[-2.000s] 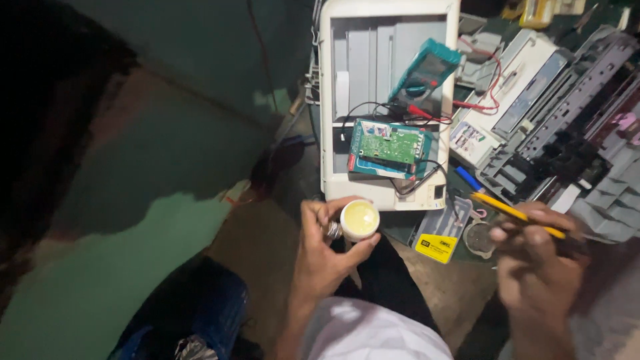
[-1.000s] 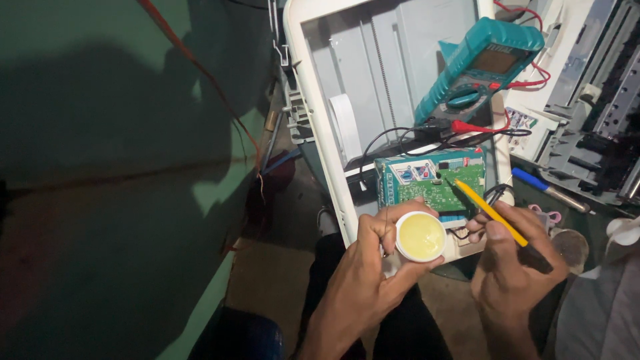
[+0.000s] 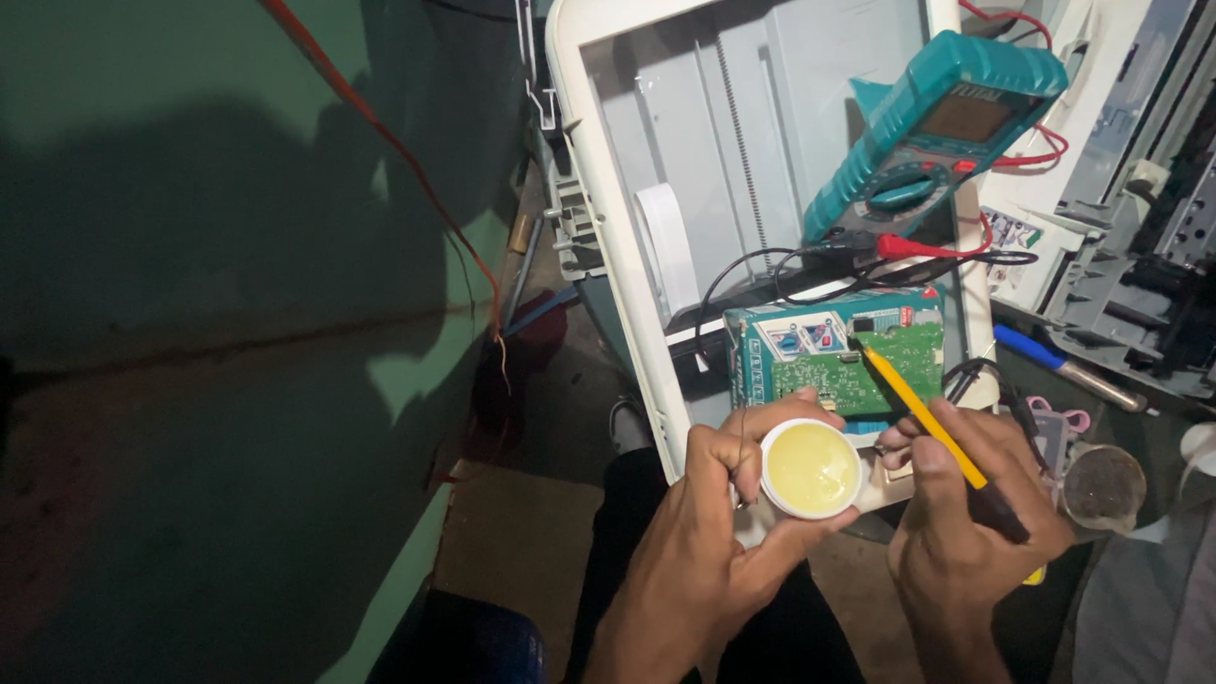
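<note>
My left hand [image 3: 708, 527] grips a small round white tub of yellow paste [image 3: 812, 468], its open top facing up. In my right hand [image 3: 978, 532] is a slim yellow tool [image 3: 923, 415], whose dark tip is at the upper edge of a green circuit board [image 3: 907, 366]; contact cannot be told. That board lies on a teal printed box [image 3: 746, 347], which rests on a white-framed printer part [image 3: 619, 275]. Behind the box, a teal digital multimeter [image 3: 936, 133] leans at a slant, with red and black test leads [image 3: 907, 249] beside it.
A blue-capped, pen-like tool [image 3: 1069, 368] lies right of the box, near a small round clear container [image 3: 1102, 487]. Disassembled printer parts [image 3: 1130, 247] crowd the right side. An orange wire [image 3: 408, 157] hangs before the green wall [image 3: 190, 190] at left.
My right hand has brought the yellow tool from the right over to the circuit board. The tub stays in my left hand. The view has moved closer to the board.
</note>
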